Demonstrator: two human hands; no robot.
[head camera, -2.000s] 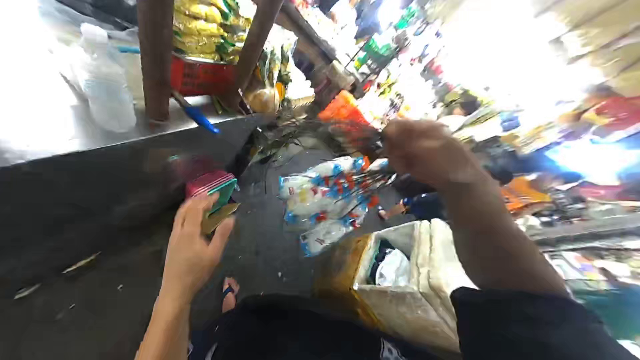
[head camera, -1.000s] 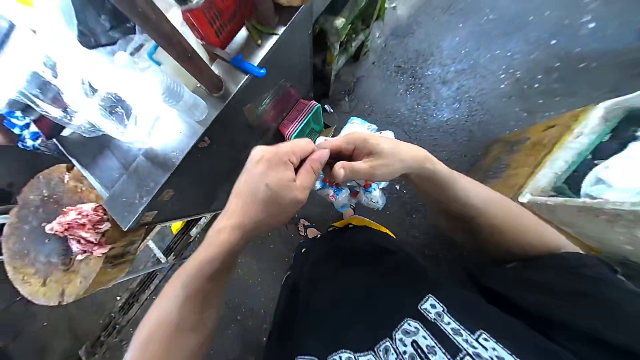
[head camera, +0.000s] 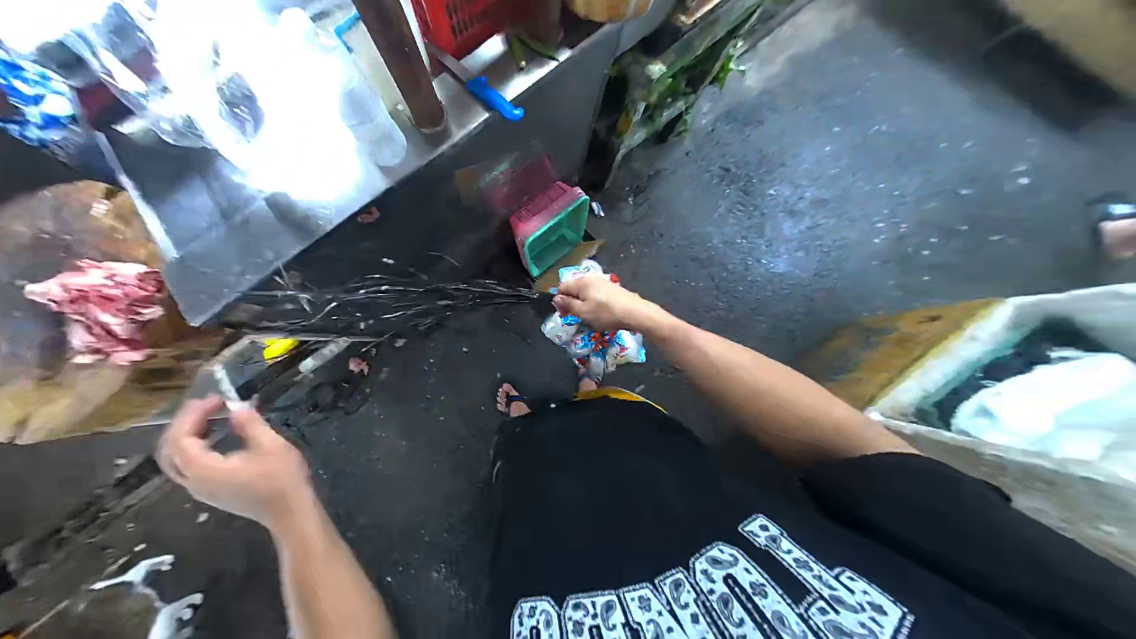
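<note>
At the lower left, my left hand (head camera: 235, 461) pinches a small thin whitish piece (head camera: 227, 387) between thumb and finger; I cannot tell what it is. My right hand (head camera: 596, 302), near the middle, is closed on one end of a bundle of thin dark strands (head camera: 399, 297). The strands fan out to the left, low beside the metal counter. Beneath and beside my right hand lie plastic bottles with blue and red parts (head camera: 612, 348) near my feet. Just above that hand stand nested pink and green plastic baskets (head camera: 557, 232).
A metal-topped counter (head camera: 222, 235) at upper left bears clear bottles (head camera: 373, 124) and a blue-handled knife (head camera: 494, 98). Raw meat (head camera: 102, 309) lies on a round wooden block (head camera: 53, 222). A foam box (head camera: 941, 328) holding a white bag stands at right. Part of a foot (head camera: 1120, 232) shows at the right edge.
My hands were together a second ago; now they are wide apart, the left one further left. The bundle of strands has come into plain sight at my right hand.
</note>
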